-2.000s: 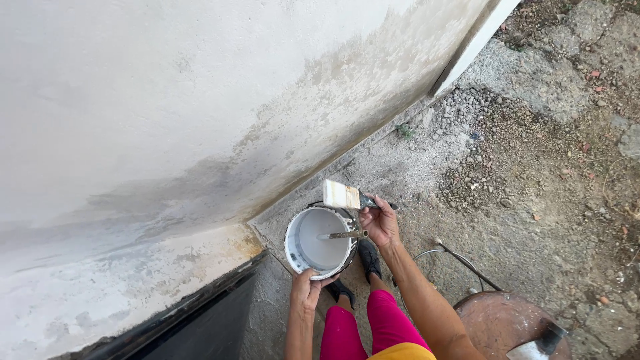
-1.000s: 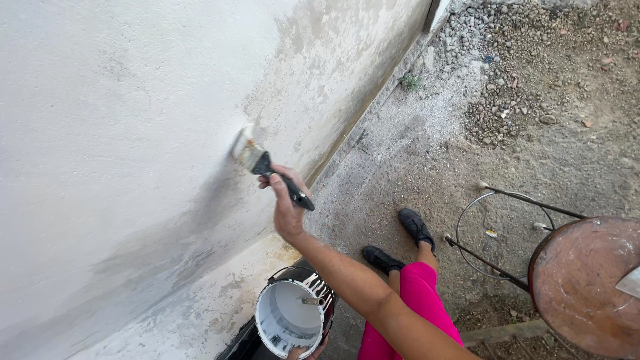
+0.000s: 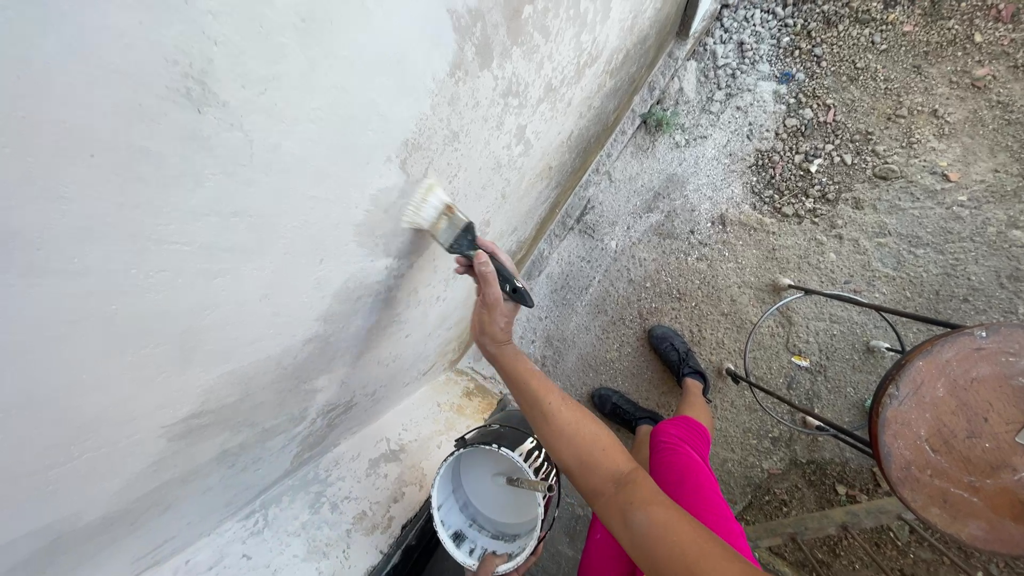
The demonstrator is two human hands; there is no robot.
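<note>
My right hand [image 3: 492,296] grips the black handle of a flat paintbrush [image 3: 446,220], its whitish bristles at the patchy, white-coated wall [image 3: 264,208]; whether they touch it I cannot tell. At the bottom, my left hand [image 3: 490,565] holds the rim of a dark bucket [image 3: 442,512] that is white inside, and most of that hand is hidden beneath it. White liquid [image 3: 488,480] lies in the bucket, with a stick [image 3: 530,485] standing in it and leaning on the rim. White drips mark the bucket's outer side.
A round-topped stool [image 3: 952,432] with thin metal legs stands at the right. Gravel [image 3: 808,160] and rough ground stretch along the wall's foot, where a small green plant [image 3: 659,120] grows. A wooden board [image 3: 828,522] lies near the stool. My feet in black shoes [image 3: 676,352] are beside the wall.
Two seconds ago the brush was above the bucket; one second ago it was against the wall. The bucket now sits lower in view, left of my legs. The view has shifted.
</note>
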